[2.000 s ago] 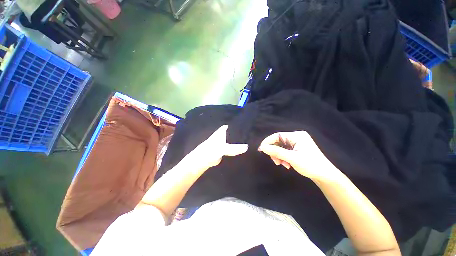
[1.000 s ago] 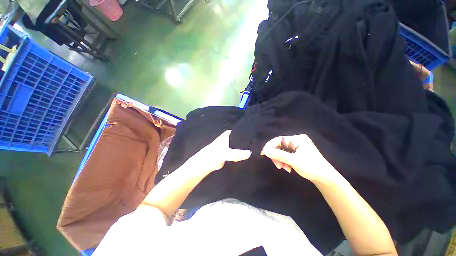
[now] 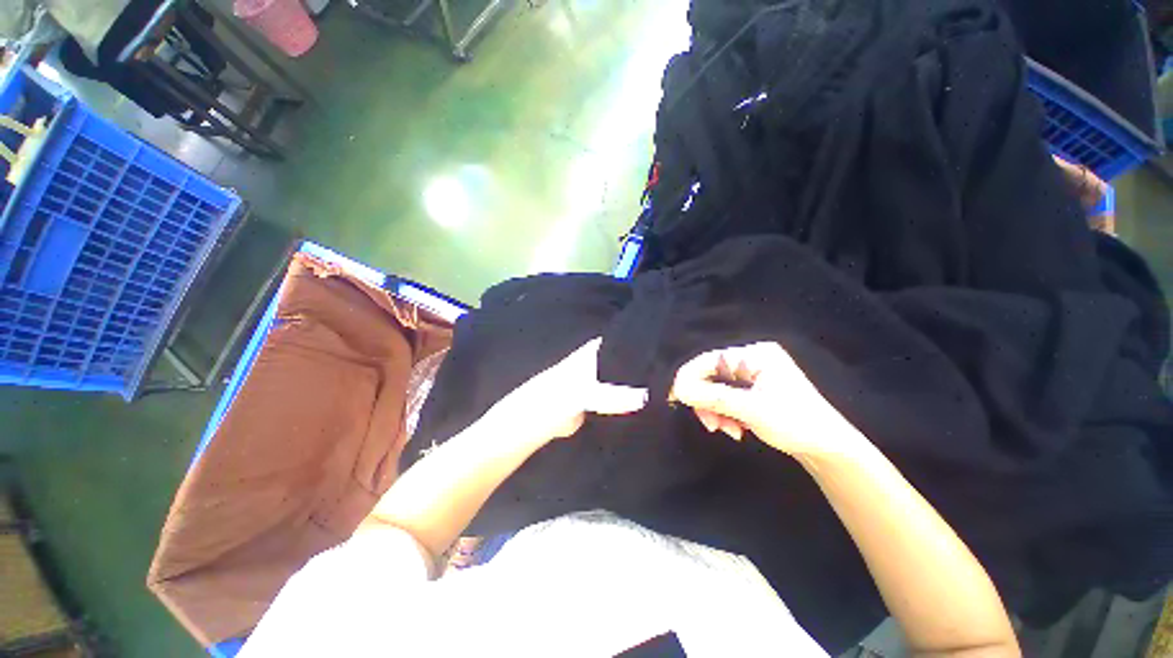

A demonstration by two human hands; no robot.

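A black garment (image 3: 566, 482) lies over my lap and runs up against a heap of black garments (image 3: 862, 142). My left hand (image 3: 585, 396) holds the garment, with the thumb on top and the fingers hidden under or in the cloth. My right hand (image 3: 740, 392) is just to its right, thumb and index finger pinched together close to the cloth, other fingers curled. A tiny light speck shows at the right fingertips. Whether it is a tool tip or a thread, I cannot tell.
A blue crate lined with brown cloth (image 3: 322, 424) stands beside my left arm. An unlined blue crate (image 3: 103, 244) is at the far left on a metal stand. A pink bin (image 3: 277, 23) and a stool are at the upper left. Another blue crate (image 3: 1087, 116) is at the upper right.
Both hands have moved slightly toward me and right since the earliest frame. A small light mark now shows on the cloth by my left forearm.
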